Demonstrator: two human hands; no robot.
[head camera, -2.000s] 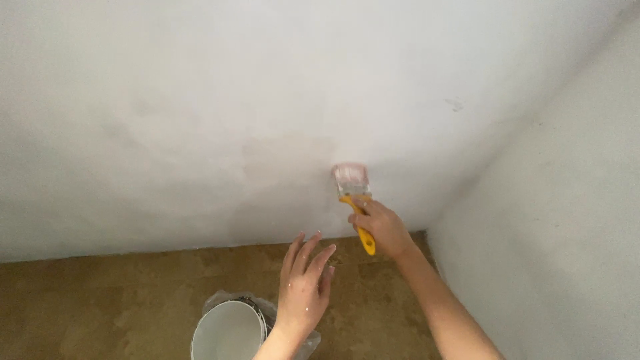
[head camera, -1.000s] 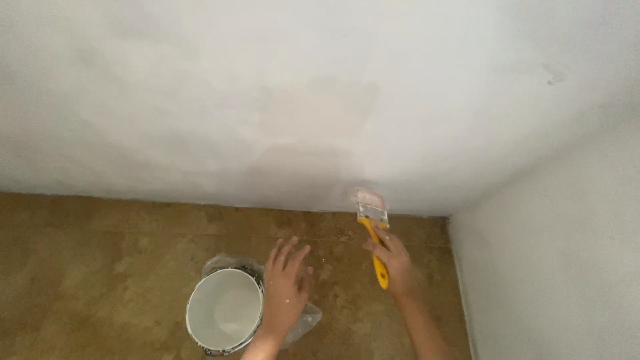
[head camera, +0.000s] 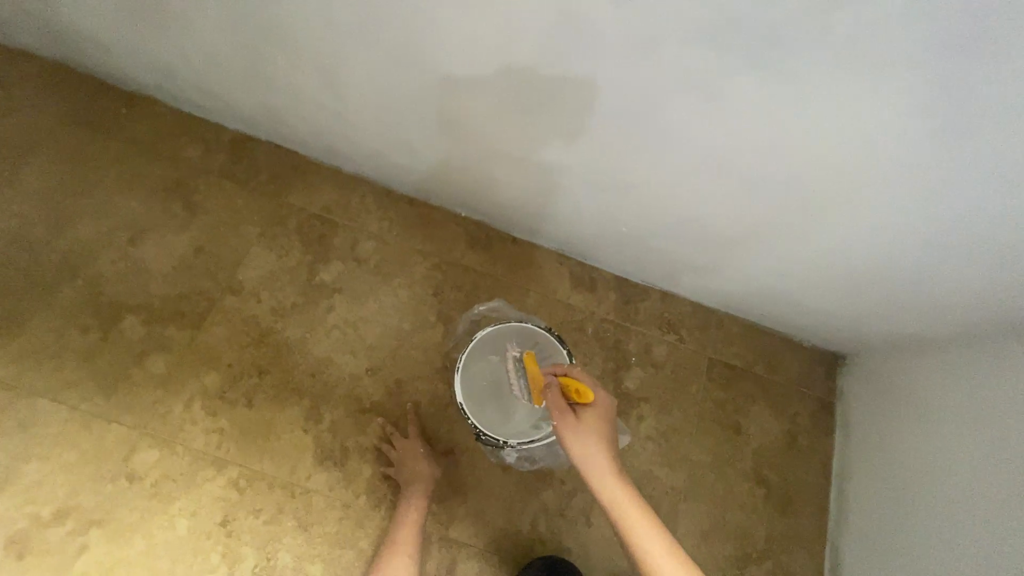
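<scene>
My right hand (head camera: 582, 404) grips the yellow handle of a flat paintbrush (head camera: 532, 379). The brush is over the mouth of a round white bucket (head camera: 480, 408), its bristles coated with pale paint; whether they touch the contents cannot be told. My left hand (head camera: 410, 458) is empty with fingers spread, low over or on the brown floor, left of the bucket. Clear plastic sheeting (head camera: 532, 458) shows around the bucket's base. Behind stands a white wall (head camera: 720, 144) with a darker, greyish patch (head camera: 516, 112).
The mottled brown floor (head camera: 200, 320) meets the white wall along a slanting edge. A second wall (head camera: 936, 448) forms a corner at the right. Something dark and rounded (head camera: 550, 566) shows at the bottom edge.
My right hand has brought the brush from the low part of the wall to the bucket. My left hand, earlier at the bucket's right, is now at its left. The view has tilted down and turned.
</scene>
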